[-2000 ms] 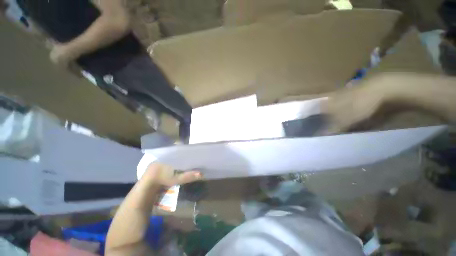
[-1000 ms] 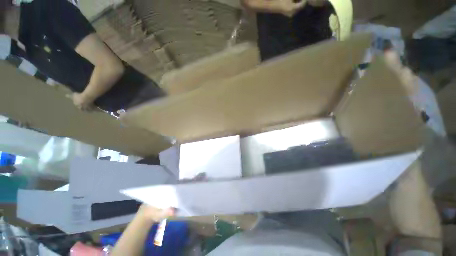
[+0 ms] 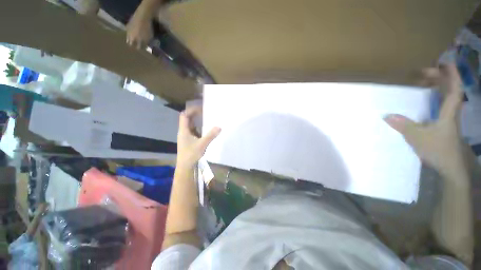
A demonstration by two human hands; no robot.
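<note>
A large white carton flap lies across the middle, over the carton's opening; the contents are hidden. The far flap stands up, brown face showing. My left hand holds the white flap's left end, thumb on top and fingers around the edge. My right hand is at the right end, thumb on the white face and fingers beyond the edge, slightly blurred. A small white paper hangs below my left hand.
Another printed carton with a black picture stands at left. A red-pink bin, a blue bin and a plastic-wrapped dark bundle are at lower left. Another person's hand is at upper left, by brown cardboard.
The white flap has swung over the opening and hides the white and dark contents. My right hand has come onto its right end. The view has shifted; the bins show more.
</note>
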